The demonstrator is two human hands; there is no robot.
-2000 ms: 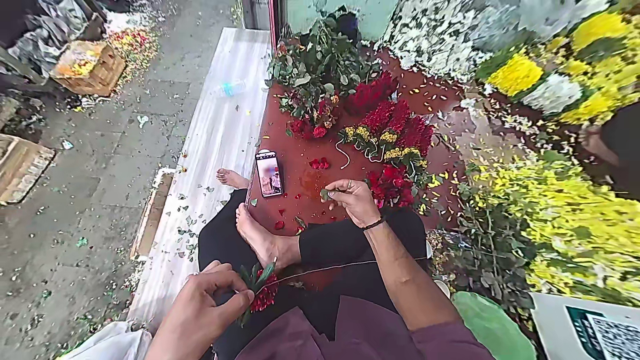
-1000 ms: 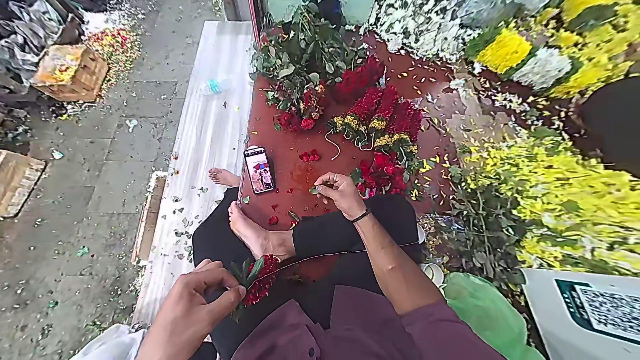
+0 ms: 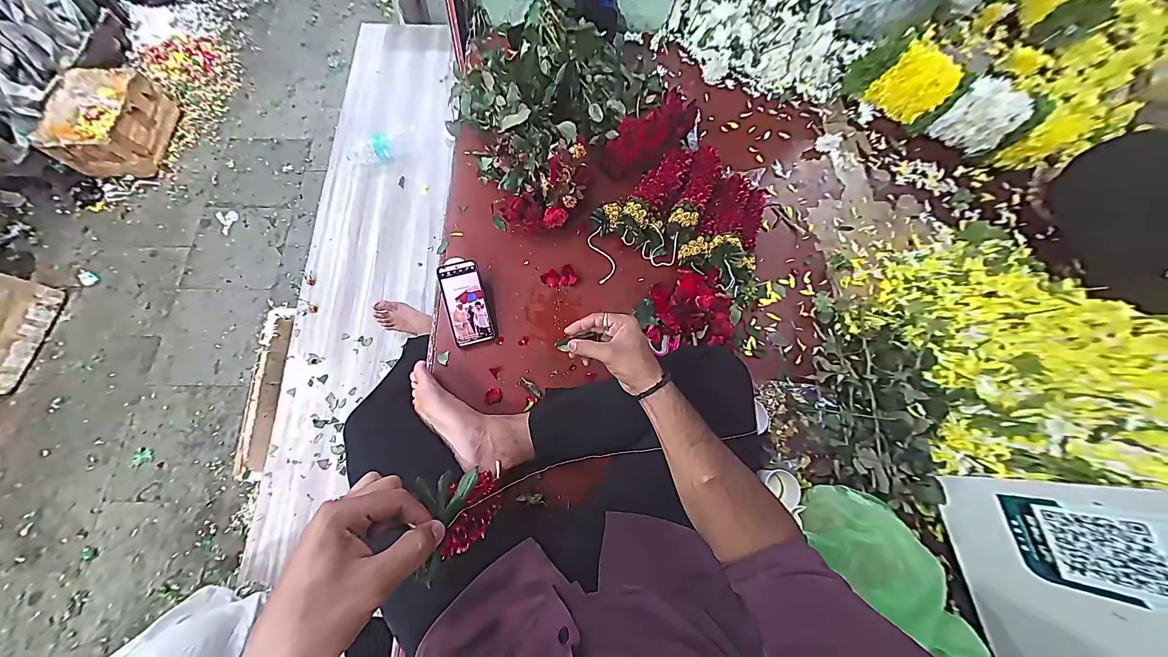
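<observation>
Low at the left, my left hand pinches green leaves at the end of a red flower garland that hangs over my lap. A thin thread runs from it across my black trousers to the right. My right hand, raised over the red floor, holds a small green leaf or stem piece between thumb and fingertips. Just beyond are loose red petals, a bunch of red flowers and red garlands with yellow flowers and white cords.
A phone with its screen lit lies beside my feet. Leafy rose stems are heaped ahead. Yellow flowers and a green plastic bag lie at the right, near a white board bearing a printed code. A plastic bottle lies on the pale ledge.
Both hands keep nearly the same pose, the left on the leaves and garland, the right pinching a small green piece. The dark round shape at the right edge shows more than two seconds ago.
</observation>
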